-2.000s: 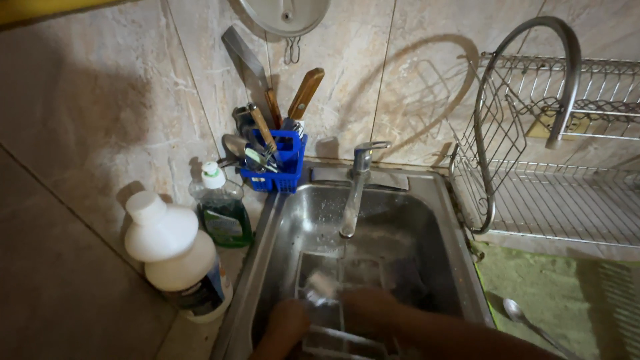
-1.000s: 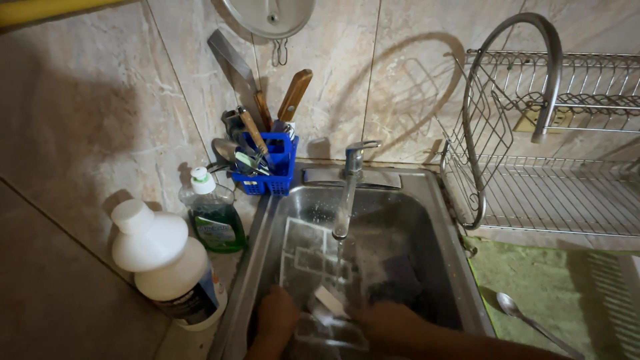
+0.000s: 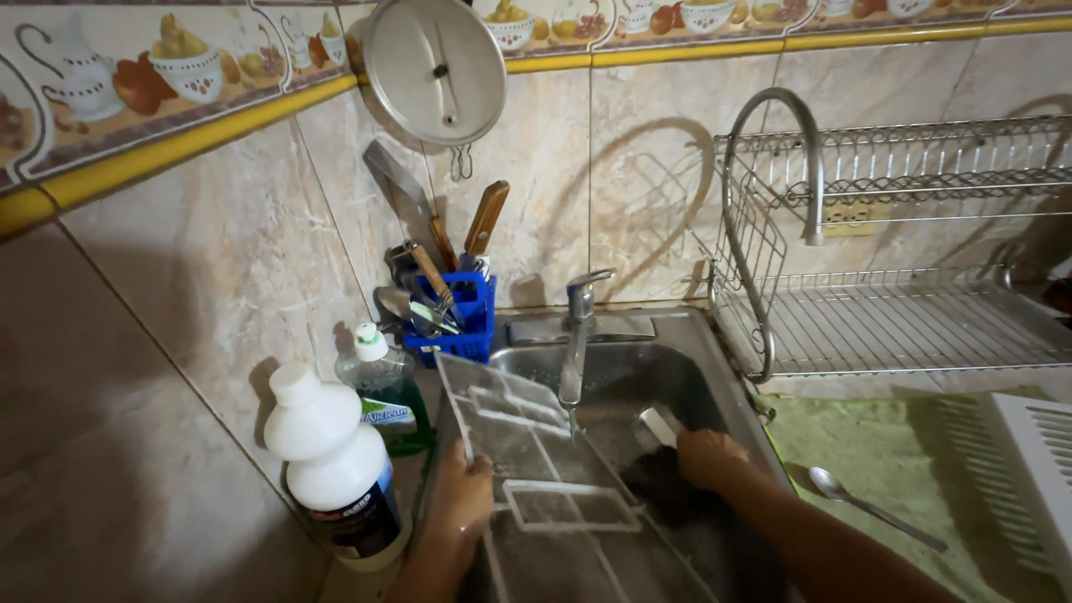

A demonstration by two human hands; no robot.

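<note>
My left hand point(image 3: 469, 490) grips the left edge of a flat, translucent mesh panel with a plastic frame point(image 3: 569, 507), which is tilted up over the stainless steel sink point(image 3: 708, 368). Its upper part lies under the faucet point(image 3: 578, 335), from which water runs. To the right of the panel, my right hand point(image 3: 710, 456) is closed on a small object with a white end point(image 3: 658, 427), perhaps a brush; its full shape cannot be told. Something dark point(image 3: 657, 486) lies in the basin beneath that hand.
Left of the sink stand a white bleach bottle point(image 3: 335, 469), green dish soap point(image 3: 389, 402) and a blue cutlery basket point(image 3: 473, 318). A wire dish rack point(image 3: 888, 327) is at the right. A spoon point(image 3: 875, 508) and a white slatted panel point(image 3: 1034, 469) rest on a green cloth point(image 3: 837, 435).
The framed mesh panel, lower in the basin before, is now raised and tilted by my left hand. My right hand has moved right, away from it. The view has tilted upward.
</note>
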